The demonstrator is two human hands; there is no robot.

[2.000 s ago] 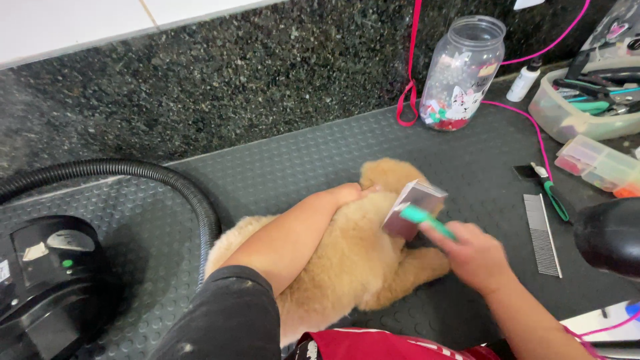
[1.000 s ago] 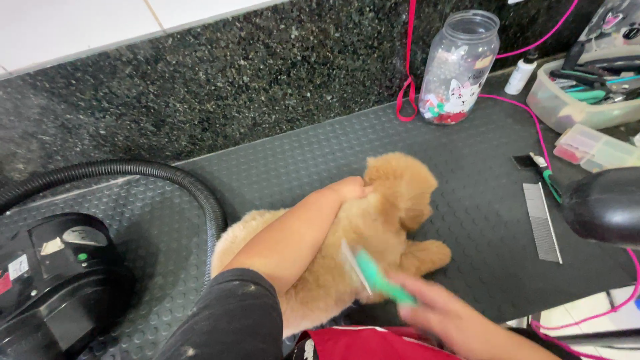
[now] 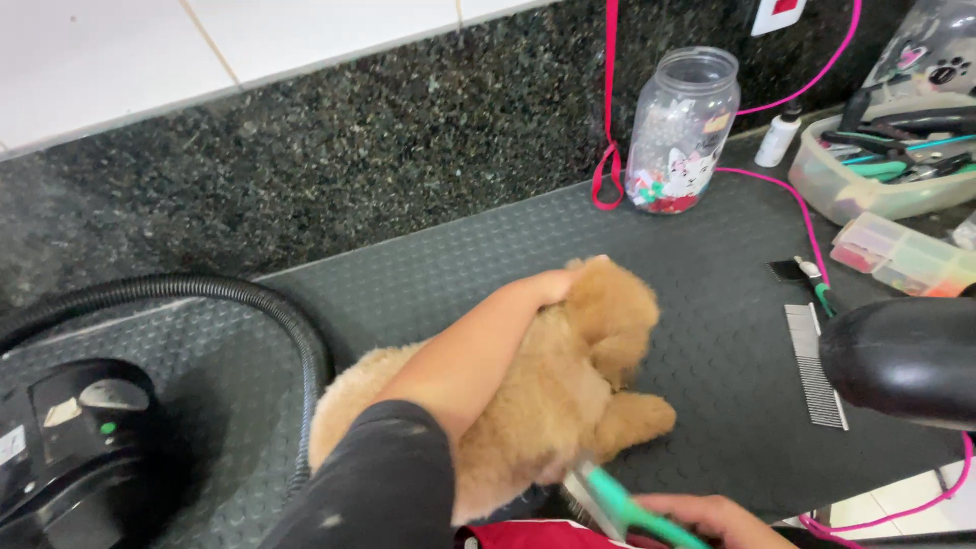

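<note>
A fluffy apricot dog (image 3: 549, 381) lies on the black textured mat (image 3: 732, 320), its head to the right. My left hand (image 3: 560, 286) rests at the back of the dog's head and neck; its fingers are mostly hidden by fur. My right hand (image 3: 705, 515), at the bottom edge, is closed around the green handle of a slicker brush (image 3: 621, 499). The brush head is low at the dog's chest and front leg, near the table's front edge; whether its pins touch the fur cannot be told.
A metal comb (image 3: 814, 366) and a green-handled dematting tool (image 3: 816, 286) lie right, beside a black dryer nozzle (image 3: 900, 362). Behind stand a clear jar (image 3: 682, 133), a white bottle (image 3: 778, 141) and a tool tub (image 3: 877, 191). A black dryer (image 3: 84, 457) with its hose (image 3: 206, 286) is left.
My right hand has moved the brush from beside the dog's head and neck down toward the table's front edge. My left hand stays at the back of the neck.
</note>
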